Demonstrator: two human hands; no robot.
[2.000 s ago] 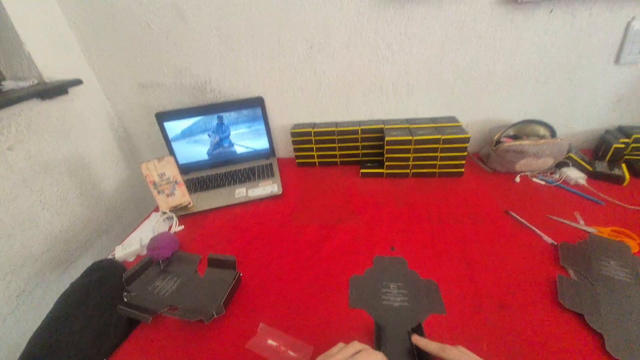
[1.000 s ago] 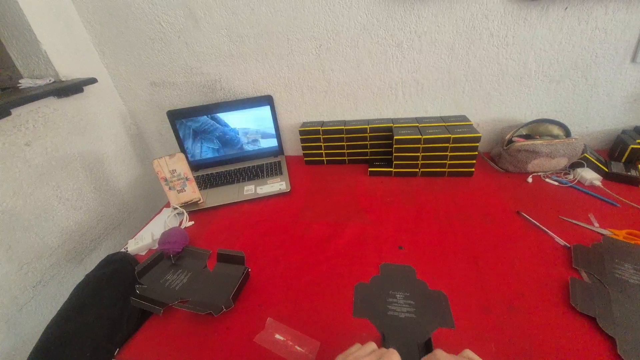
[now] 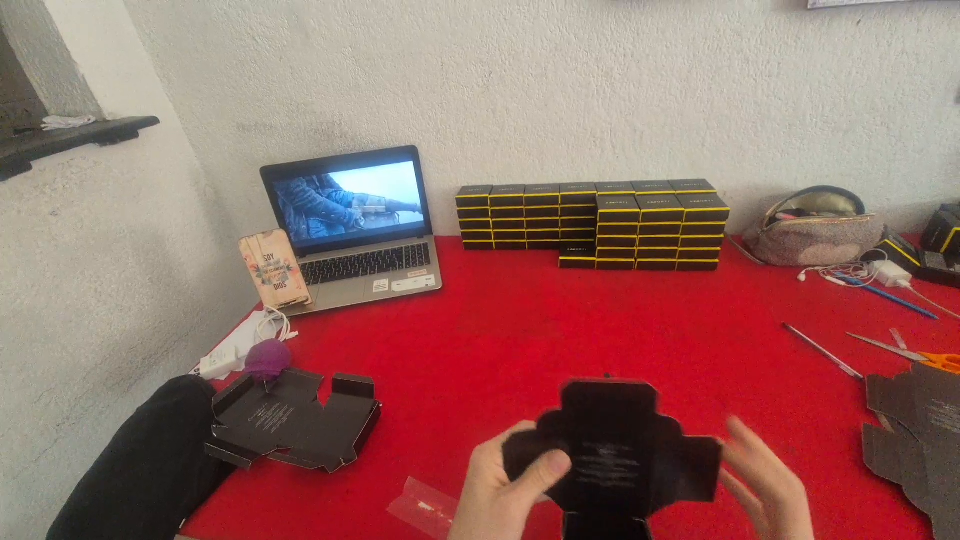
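Observation:
Near the front edge, a black die-cut cardboard box blank (image 3: 611, 450) with side flaps and small printed text is held up off the red cloth. My left hand (image 3: 514, 480) grips its left flap, thumb on the printed face. Beside the right flap, my right hand (image 3: 769, 480) is blurred, fingers spread; whether its fingertips touch the flap is unclear. The blank's lower end runs out of view. A partly folded black box blank (image 3: 277, 420) lies at the left, and flat black blanks (image 3: 915, 442) lie at the right edge.
Behind stand stacked black boxes with yellow edges (image 3: 660, 232) and an open laptop (image 3: 360, 277) with a phone (image 3: 274, 270) against it. Scissors (image 3: 937, 360), a pen (image 3: 821, 350), a pouch (image 3: 814, 229) and cables lie right. A clear plastic piece (image 3: 424, 506) lies near my left hand; black fabric (image 3: 142, 465) sits left.
Both hands have come further into view, and the cardboard blank has been raised from the cloth. My right hand has moved out to the blank's right side. The picture on the laptop differs.

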